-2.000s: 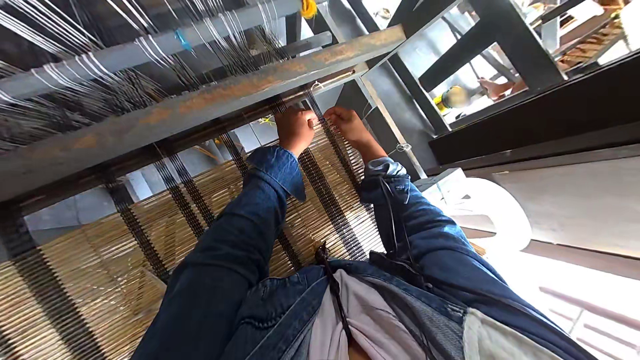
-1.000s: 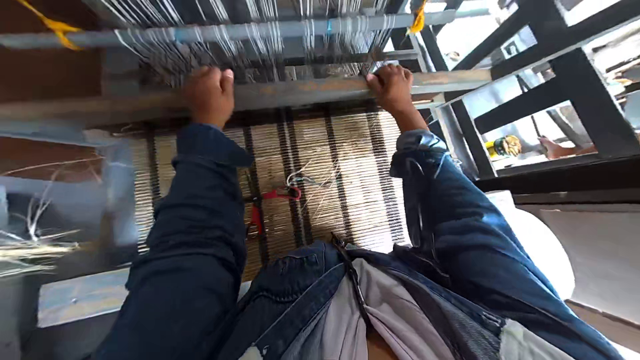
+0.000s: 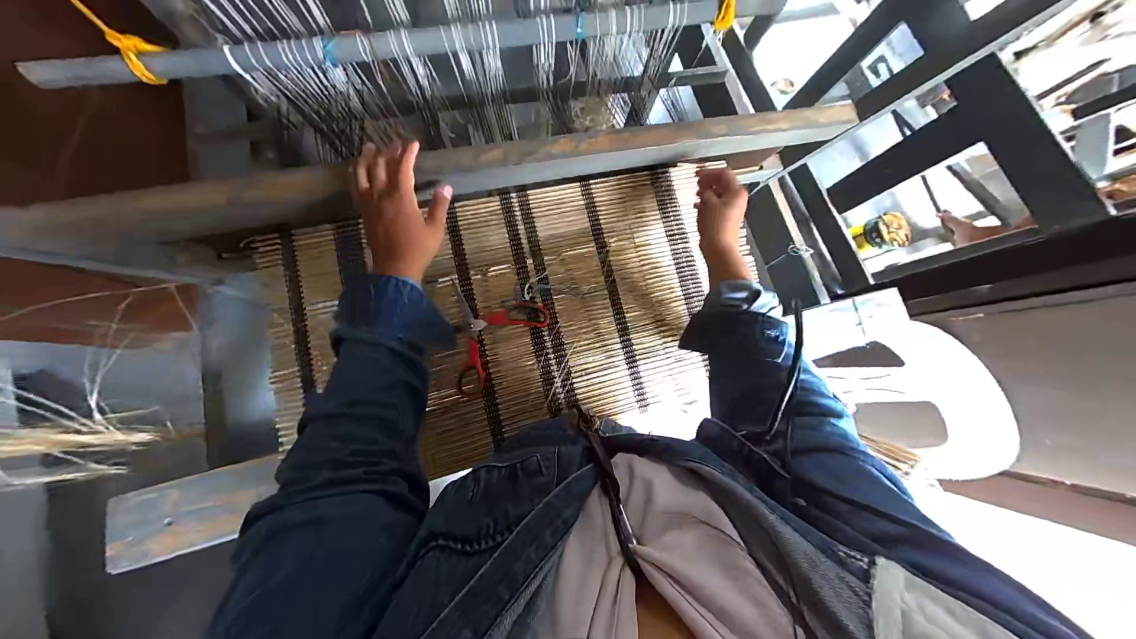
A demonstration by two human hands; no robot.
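Note:
My left hand (image 3: 397,211) is over the near edge of the loom's wooden front beam (image 3: 568,158), fingers spread and holding nothing. At the beam's right part, my right hand (image 3: 721,209) hovers by the edge of the woven reed mat (image 3: 568,231), fingers curled; nothing shows in it. Dark warp bands cross the mat. Red-handled scissors (image 3: 477,327) lie on it between my arms, blades apart. Beyond the beam, white and dark warp threads (image 3: 470,80) run past a grey bar (image 3: 532,32) tied with yellow cord (image 3: 133,53).
Loose pale fibres (image 3: 80,439) lie at the left above a worn board (image 3: 191,510). A white plastic chair (image 3: 967,390) stands at the right, close to my right arm. Dark loom frame posts (image 3: 1003,124) rise at the upper right, with another person's hand (image 3: 967,229) beyond them.
Two seconds ago both hands were close together at the beam's right part; now they are wide apart. Since one second ago, both have come off the top of the beam. The view has shifted.

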